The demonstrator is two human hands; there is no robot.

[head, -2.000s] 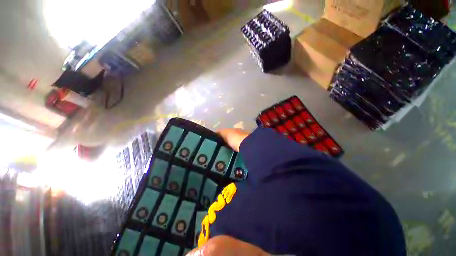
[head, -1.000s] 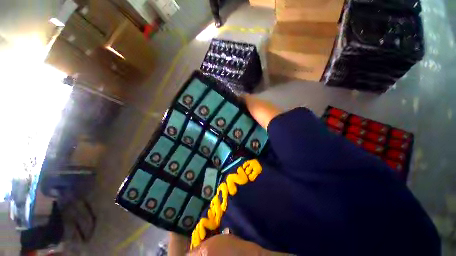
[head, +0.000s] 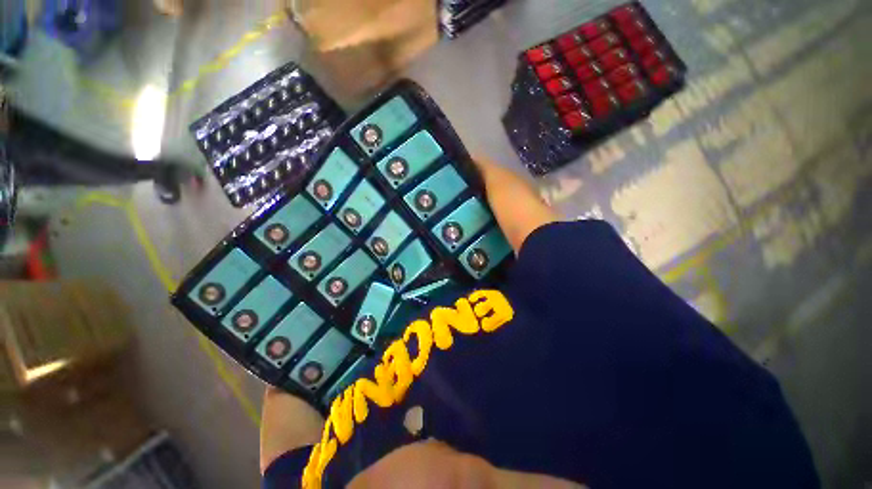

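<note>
A black blister tray with rows of teal device bodies is held in front of my chest. Each body has a round black part with a paler centre near one end. Several bodies near my shirt sit askew, and one stands on edge. My right hand is at the tray's right edge, its fingers hidden behind the tray. My left hand is at the lower-left edge, mostly hidden under the tray; mainly the wrist and forearm show.
A black tray stack with round parts stands on the floor beyond the tray. A stack topped with red bodies stands at upper right. Cardboard cartons are at left, another at top. Yellow lines cross the grey floor.
The view has turned. The held tray appears more tilted and farther left. The red-filled stack has shifted to the upper right, and cartons now show at lower left. Both hands still hold the tray.
</note>
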